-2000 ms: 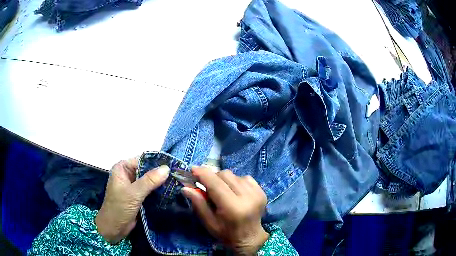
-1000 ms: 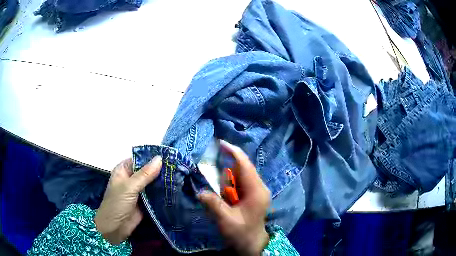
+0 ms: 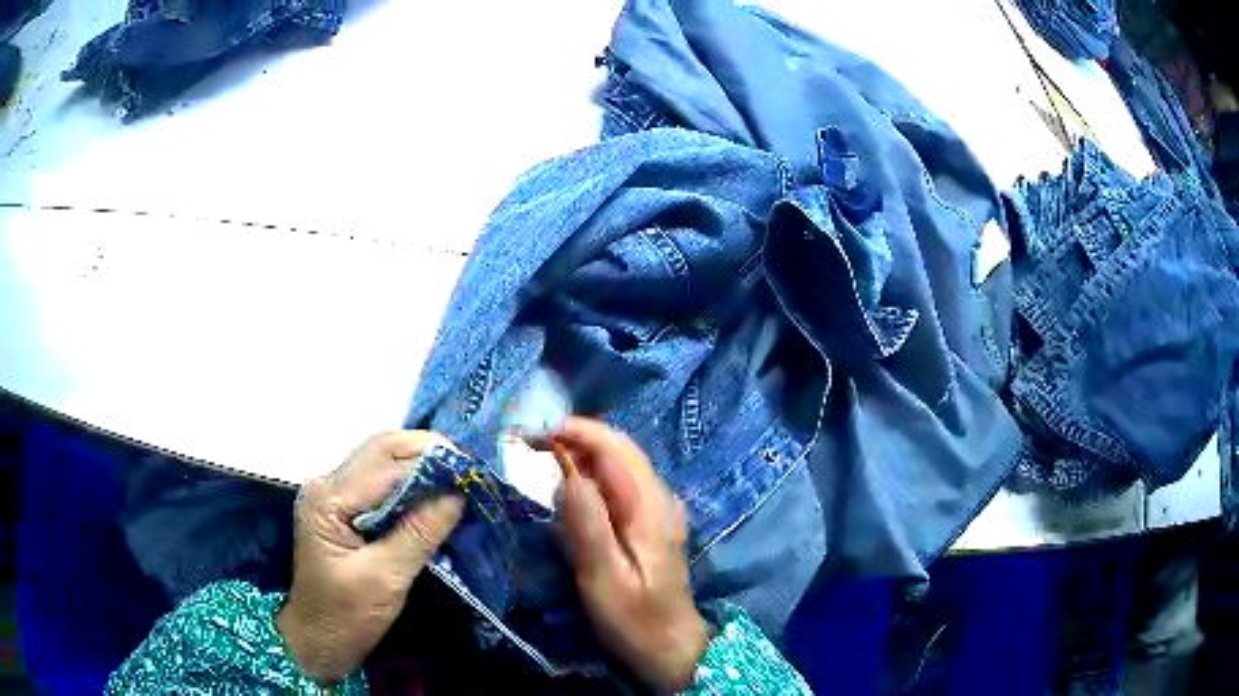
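Note:
A blue denim garment (image 3: 720, 286) lies bunched on the white table, one end reaching down to my hands. My left hand (image 3: 374, 544) grips the stitched cuff (image 3: 469, 476), thumb on top, with the edge folded over. Yellow stitching shows on its dark side. My right hand (image 3: 618, 544) is just to the right of the cuff, slightly blurred, fingers closed around the thread snips (image 3: 564, 464). Only a bit of their orange handle shows; the blades are blurred.
The white table (image 3: 231, 326) has a curved front edge. A denim pile (image 3: 1128, 326) lies at the right, another denim piece (image 3: 204, 41) at the upper left. Blue crates (image 3: 82, 571) and dark cloth show below the table edge. Green-white patterned sleeves cover my forearms.
My left hand has folded the cuff edge over, hiding much of its dark inside. My right hand moved away from the cuff, then slightly back left. The whole view has shifted a little.

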